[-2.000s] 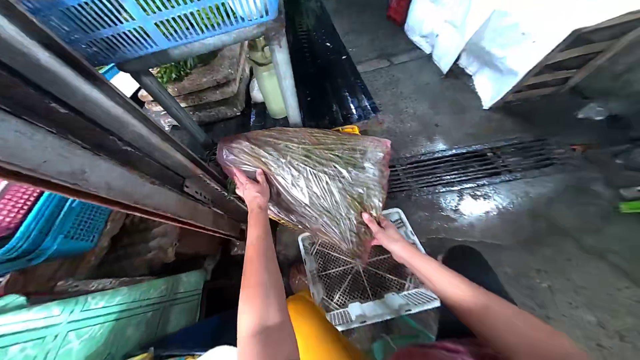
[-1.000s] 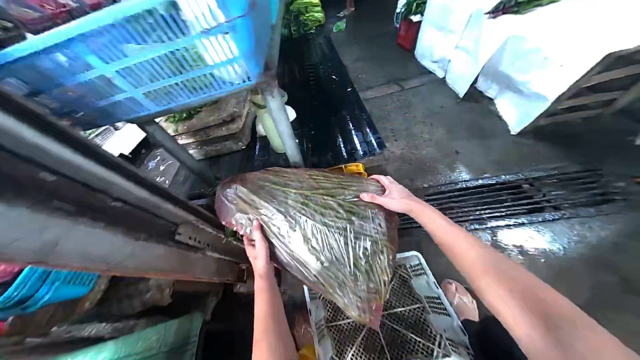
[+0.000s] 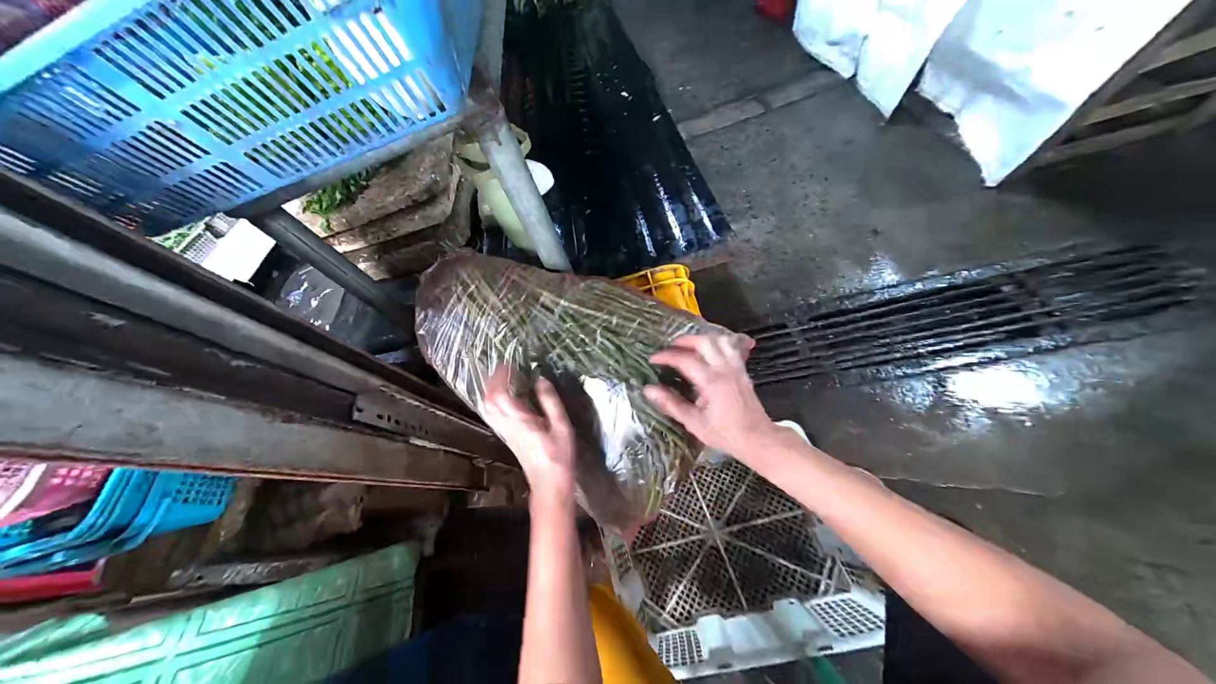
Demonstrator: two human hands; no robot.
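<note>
A large clear plastic bag of green stems [image 3: 589, 328] lies at the middle of the view, partly above a white plastic crate [image 3: 760, 636]. My left hand [image 3: 534, 427] rests on the near side of the bag, its fingers bent against the plastic. On the bag's right part is my right hand [image 3: 708, 394], thumb and fingers spread over the film. Whether either hand grips the plastic cannot be told. A yellow crate [image 3: 665, 285] shows behind the bag, mostly hidden by it.
A blue slatted crate [image 3: 237, 114] stands on a metal frame [image 3: 518, 180] at upper left. Steel beams [image 3: 209, 380] run along the left. A floor drain grate [image 3: 978, 304] crosses the wet floor at right. White sheeting [image 3: 1007, 76] hangs at upper right; a green crate [image 3: 285, 617] is lower left.
My right hand has moved from the bag's upper edge down onto its face. My left hand has shifted from the bag's left edge toward its middle.
</note>
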